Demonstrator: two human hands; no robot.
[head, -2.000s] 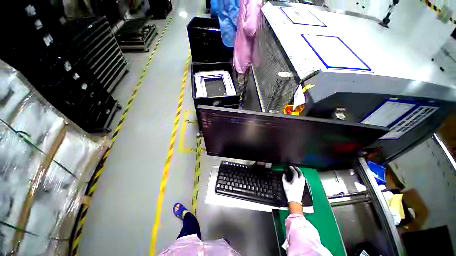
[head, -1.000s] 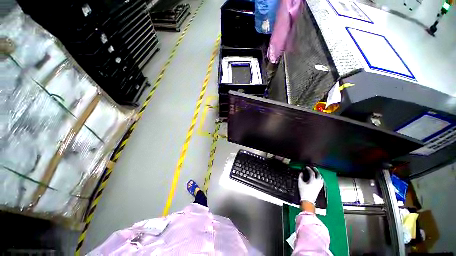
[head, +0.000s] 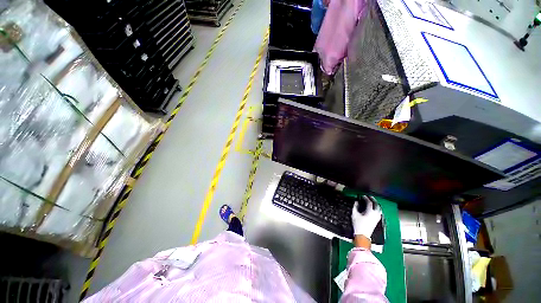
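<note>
My right hand, in a white glove, rests over a small black computer mouse at the right end of the black keyboard. The palm and fingers hide part of the mouse. The keyboard lies tilted on a white surface below a wide black monitor, whose screen shows a dark image. A green mat lies beneath and beside my right forearm. My left hand is not in view.
A black bin holding pale frames stands behind the monitor. A person in a pink sleeve is beyond it. A grey machine is at right. A wrapped pallet load and stacked black racks stand left of the taped aisle.
The view has turned, so the monitor, keyboard and bins sit further right and the pallet load shows more. My right hand stays on the mouse.
</note>
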